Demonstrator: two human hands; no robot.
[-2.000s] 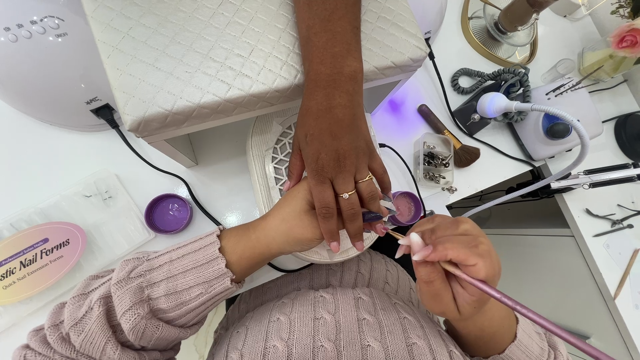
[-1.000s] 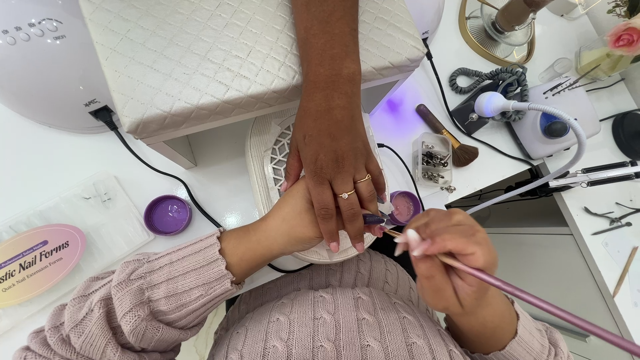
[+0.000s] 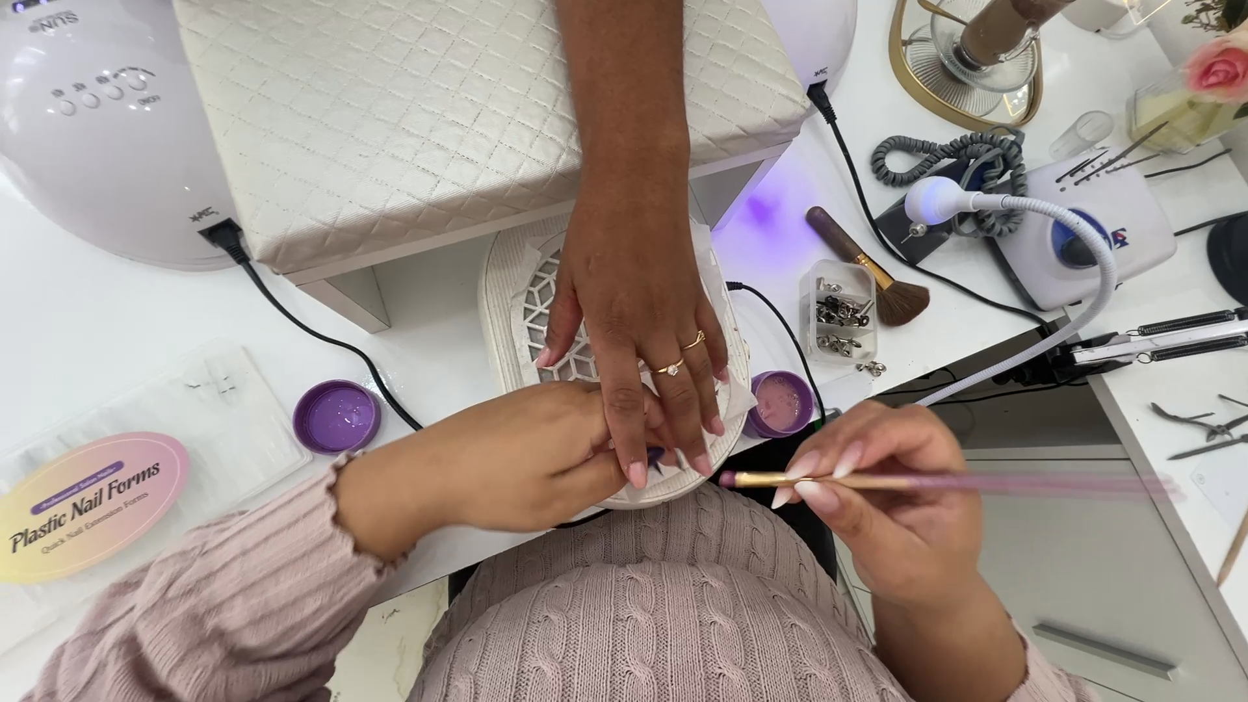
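Note:
Another person's hand (image 3: 634, 302), with two gold rings, reaches palm down over the white dust collector with a patterned grille (image 3: 541, 317). My left hand (image 3: 531, 453) holds one of its fingers from below; a small dark purple item (image 3: 654, 454) shows at the fingertips, partly hidden. My right hand (image 3: 882, 487) grips a slim nail brush (image 3: 877, 482) with a pink and gold handle, its tip pointing left, apart from the other person's nails. Close above my right hand stands an open purple jar of pink gel (image 3: 780, 402).
A quilted armrest (image 3: 468, 117) spans the upper middle, beside a white nail lamp (image 3: 117, 127). To the left lie a purple lid (image 3: 336, 416) and a nail forms box (image 3: 224, 390). Right are a box of metal bits (image 3: 838, 312), a makeup brush (image 3: 868, 263), a nail drill unit (image 3: 1092, 224) and a flexible lamp (image 3: 1092, 234).
My right hand has drawn the brush tip away from the other person's fingertips, and the brush now lies nearly level. My left hand has shifted its hold on the finger.

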